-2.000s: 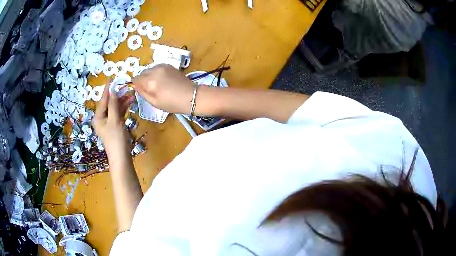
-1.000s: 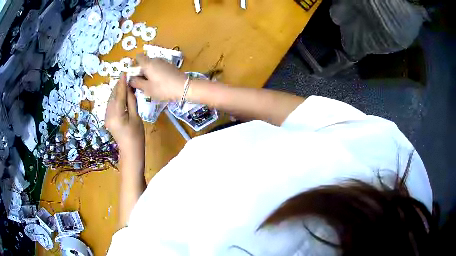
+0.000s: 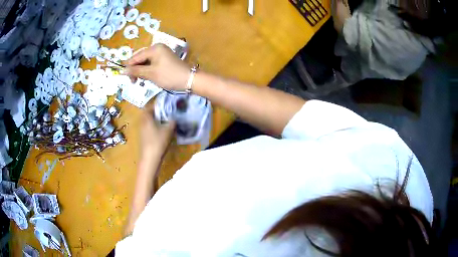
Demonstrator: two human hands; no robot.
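Observation:
My right hand (image 3: 159, 66), with a bracelet at the wrist, pinches a thin dark cable (image 3: 113, 63); a small yellow spot shows by its fingertips. My left hand (image 3: 156, 131) is blurred and grips the edge of an open white housing (image 3: 193, 119) with dark parts inside. The housing is also blurred and lies below my right wrist, near my body. Another white piece (image 3: 140, 92) lies on the table under my right hand. What is under my left fingers is hidden.
White rings (image 3: 90, 47) are heaped at the upper left, above a tangle of wired motors (image 3: 75, 123). White units (image 3: 46, 205) stand at the lower left. A white part (image 3: 168, 41) lies beyond my right hand. A black slotted strip (image 3: 312, 11) is at the top edge, near another person's clothing.
My hands have parted. My left hand has moved from beside my right hand to the white housing, which is now turned. My right hand now shows a dark cable at its fingertips.

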